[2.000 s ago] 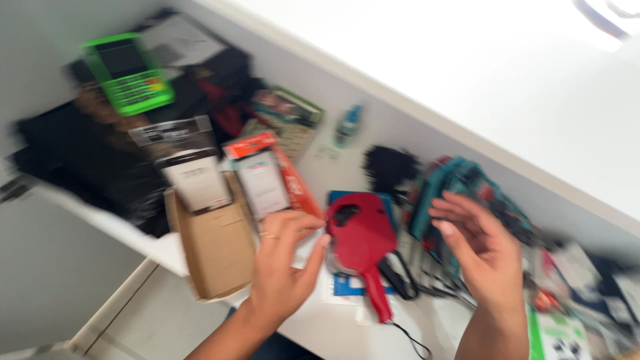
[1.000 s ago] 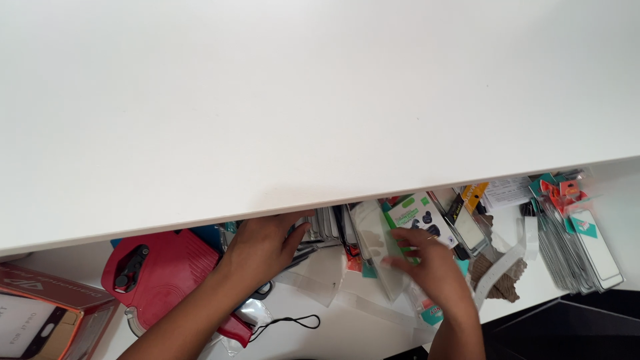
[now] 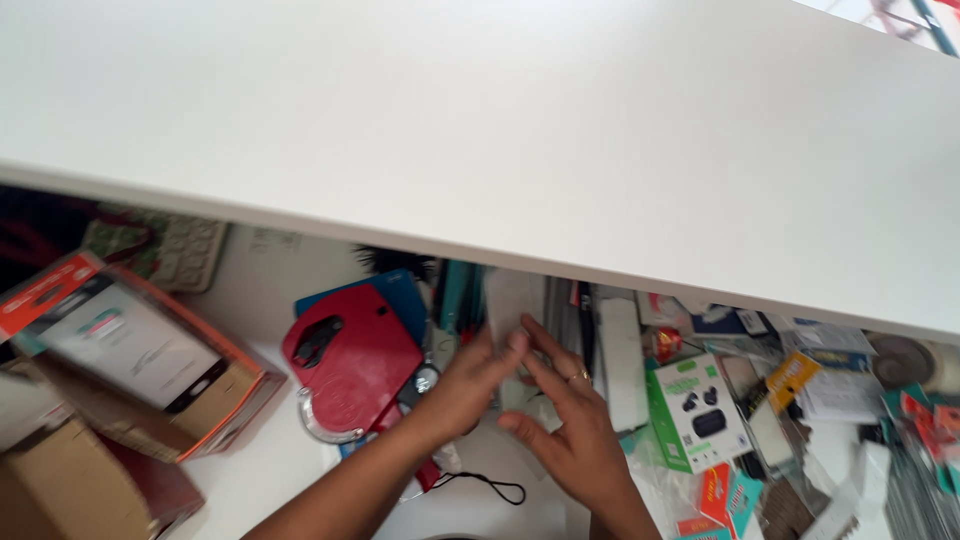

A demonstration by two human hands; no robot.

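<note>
Both hands reach into the space below a white tabletop, over a shelf full of small goods. My left hand [image 3: 469,386] touches a clear, whitish plastic packet [image 3: 514,300] beside a row of upright flat packets [image 3: 566,319]. My right hand [image 3: 574,420], a ring on one finger, is just right of it with fingers spread, its fingertips at the same packet; whether it grips is unclear. Left of my left hand lies a red plastic tape dispenser [image 3: 360,360] on a blue flat item [image 3: 409,300]. A black cord loop [image 3: 499,484] lies below my left hand.
The white tabletop [image 3: 480,135] overhangs the shelf. At left are open cardboard boxes [image 3: 97,465], a packaged screen protector [image 3: 135,345] and a calculator [image 3: 184,251]. At right lie a green-and-white earbud box [image 3: 697,412], a yellow packet [image 3: 793,381], tape rolls [image 3: 904,360] and stacked packets [image 3: 919,480].
My hands have come closer together at the upright packets; a second ago the right one was beside the earbud box. The view has shifted.
</note>
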